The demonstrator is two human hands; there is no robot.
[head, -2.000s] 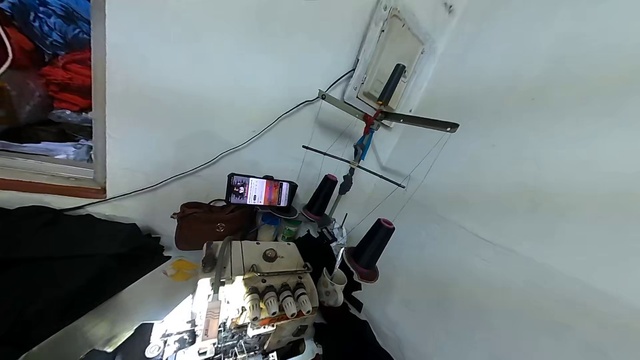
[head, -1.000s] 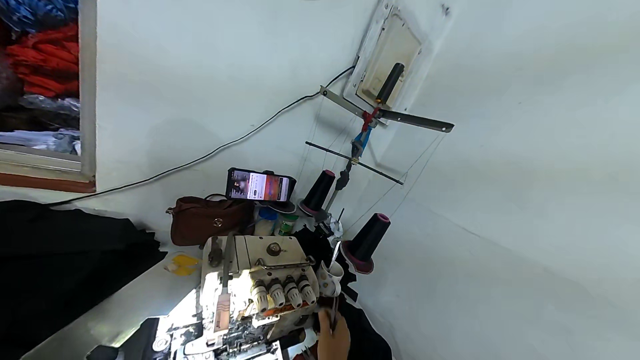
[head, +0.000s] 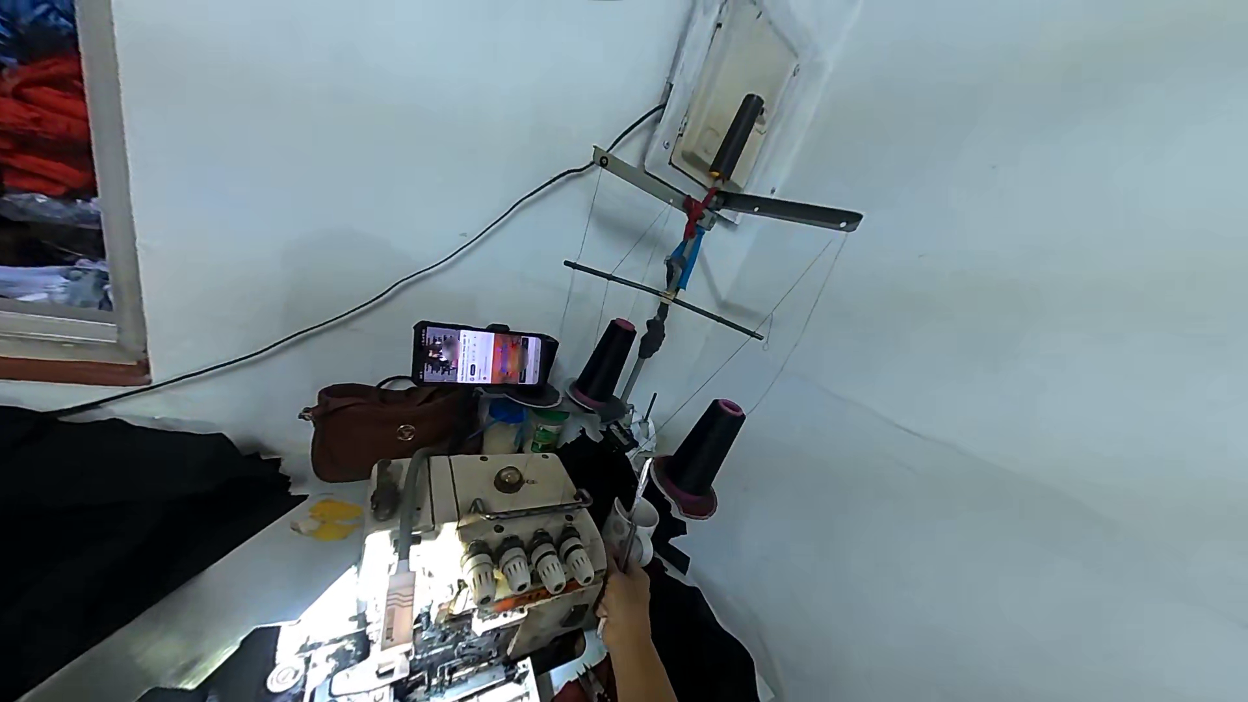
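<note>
My right hand reaches up along the right side of an overlock sewing machine, its fingers closed around slim metal tweezers that point upward beside a white cup-like holder. Four tension dials line the machine's front, and a lamp lights its lower left part, where the looper parts show. Behind and right of the machine, black thread cones stand below a thread stand, from which threads run down. My left hand is not in view.
A brown leather bag, a phone with a lit screen and small jars stand behind the machine. Black fabric covers the left of the table. More black cloth lies at the right. A black cable runs along the wall.
My right hand, out of view two seconds ago, came in at the machine's lower right. Since one second ago the tweezers have come to show clearly, upright in its fingers.
</note>
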